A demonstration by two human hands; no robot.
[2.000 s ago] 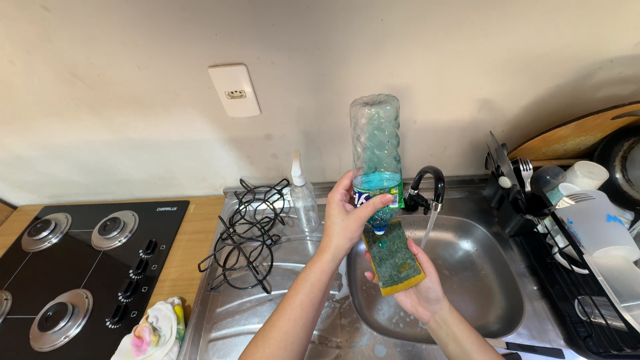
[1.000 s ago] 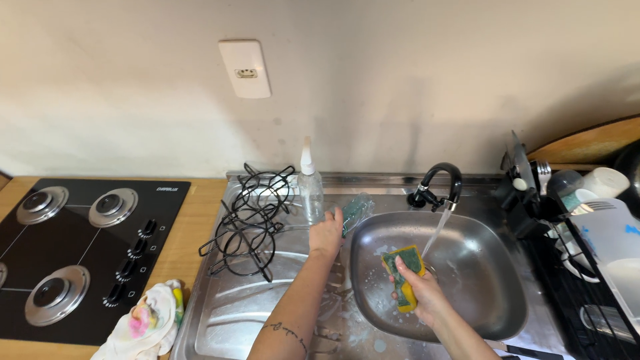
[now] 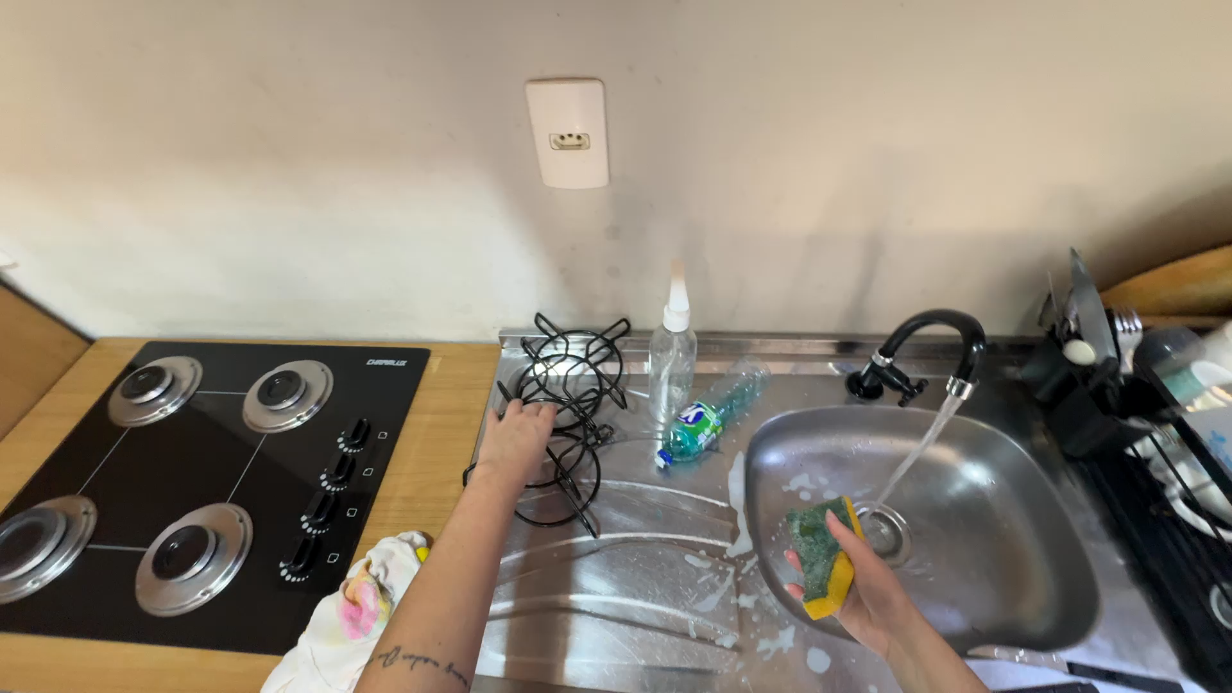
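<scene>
My left hand (image 3: 520,443) is on the black wire pan supports (image 3: 570,385), which lie in a pile on the steel drainboard; its fingertips are hidden, so its grip cannot be told. In my right hand (image 3: 861,587) is a green and yellow scouring sponge (image 3: 820,553), held over the left part of the sink (image 3: 1011,539). Water runs from the black faucet (image 3: 934,322) into the basin near the drain. A dish soap bottle (image 3: 698,428) with blue-green liquid lies on its side between the supports and the sink, beside an upright clear spray bottle (image 3: 671,366).
At the left is a black glass cooktop (image 3: 221,462) with several burners. A stained white cloth (image 3: 351,616) lies by its right edge. The black dish rack (image 3: 1145,520) at the right holds dishes and cutlery. Foam spots the drainboard.
Two seconds ago my left hand held the soap bottle upside down over the sponge. The bottle now lies on the drainboard, and my left hand has moved left to the pan supports.
</scene>
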